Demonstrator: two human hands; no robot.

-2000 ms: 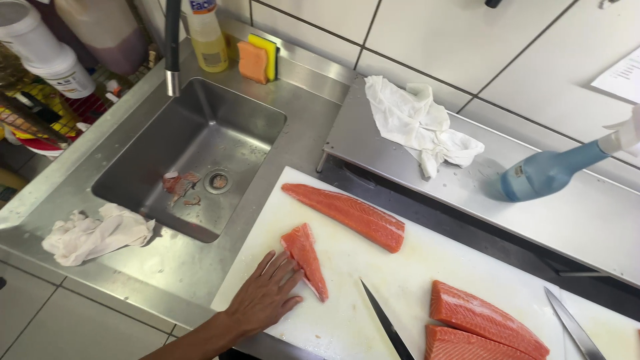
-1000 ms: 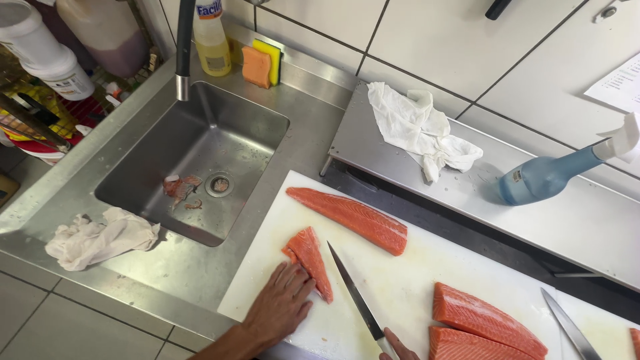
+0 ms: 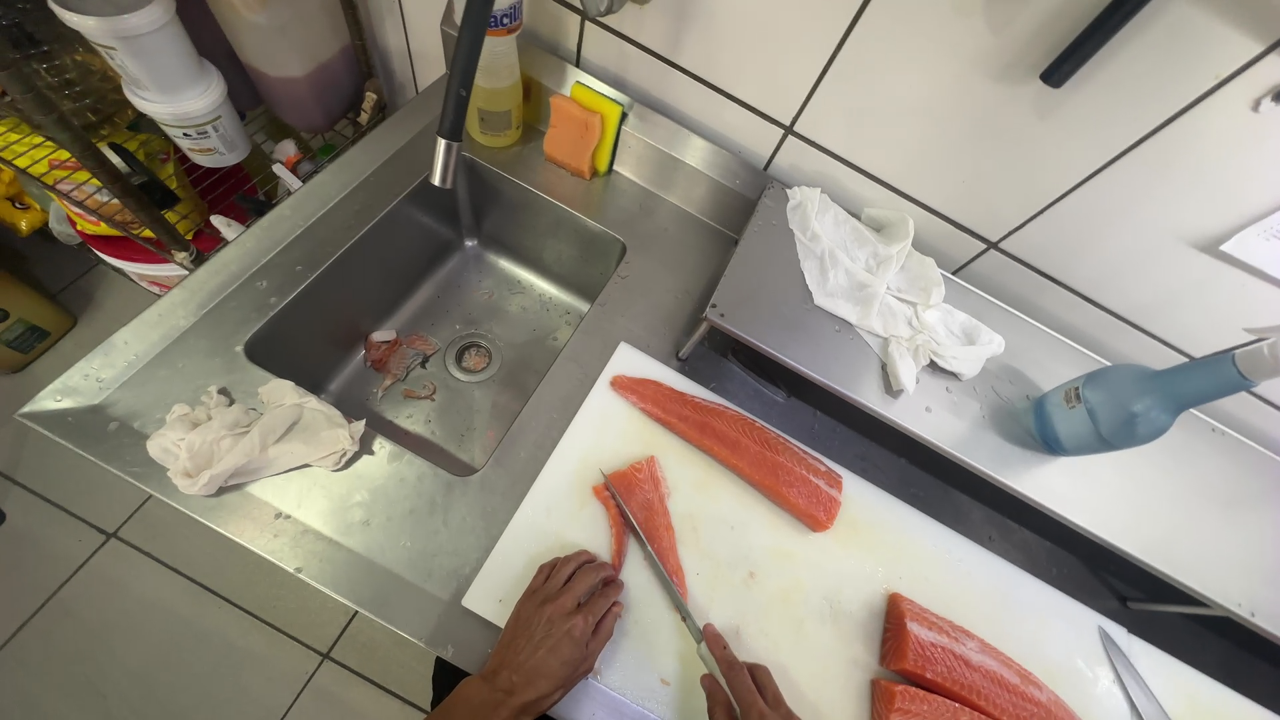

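Note:
My right hand (image 3: 745, 685) grips the handle of a long kitchen knife (image 3: 655, 563), whose blade lies along a small tapered salmon piece (image 3: 648, 500). Left of the blade a narrow strip of salmon (image 3: 613, 525) stands slightly apart. My left hand (image 3: 565, 615) rests on the white cutting board (image 3: 540, 530) with curled fingers at the strip's lower end; whether it pinches the strip is hidden. A long salmon fillet (image 3: 735, 445) lies farther up the board. Thick salmon pieces (image 3: 970, 660) lie at the lower right, near a second blade (image 3: 1130, 675).
A steel sink (image 3: 440, 300) with fish scraps (image 3: 398, 355) lies left of the board, under a black faucet (image 3: 455, 100). One white cloth (image 3: 255, 440) sits on the counter, another (image 3: 880, 285) on the raised steel shelf (image 3: 760, 270), beside a blue spray bottle (image 3: 1110, 405).
The knife lay on the board without a hand two seconds ago; my right hand then took its handle. The blade has moved onto the small salmon piece, and my left hand has shifted to its lower left side.

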